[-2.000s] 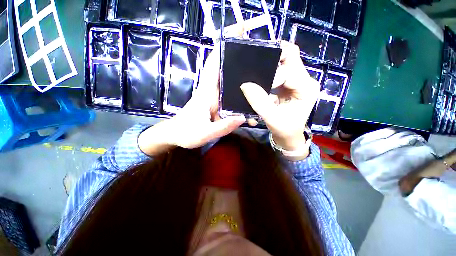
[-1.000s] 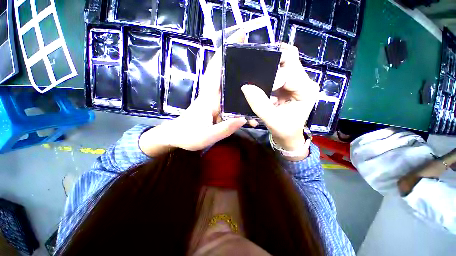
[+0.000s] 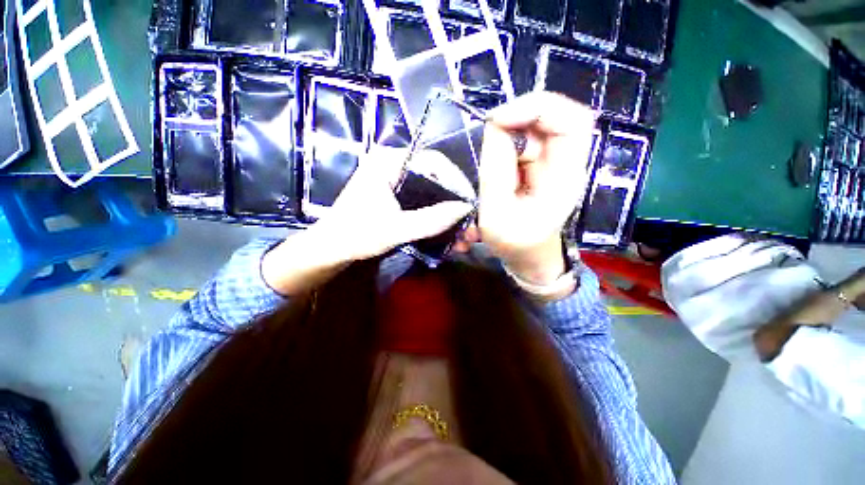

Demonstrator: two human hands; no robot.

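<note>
A black panel with a shiny clear edge (image 3: 427, 194) is held tilted in front of my chest, above the trays. My left hand (image 3: 365, 213) grips its left and lower part, with the thumb across its face. My right hand (image 3: 536, 170) is at its right side, fingers curled; it looks overexposed, and the fingers hide part of the panel. Whether the right fingers pinch the panel or a film on it cannot be told. A partly open white grid sheet (image 3: 441, 55) lies on the trays just beyond the panel.
Glossy black parts trays (image 3: 308, 142) lie under and beyond my hands on the green bench (image 3: 697, 180). Another white grid (image 3: 71, 90) lies at left. Dark scraps (image 3: 740, 90) are at right. A blue stool (image 3: 81, 232) stands at left. Another person's sleeve (image 3: 740, 294) is at right.
The panel has turned from facing the camera to a tilted, slanted pose. My right thumb has left its face, and the right fingers have curled at its edge. The view has shifted slightly.
</note>
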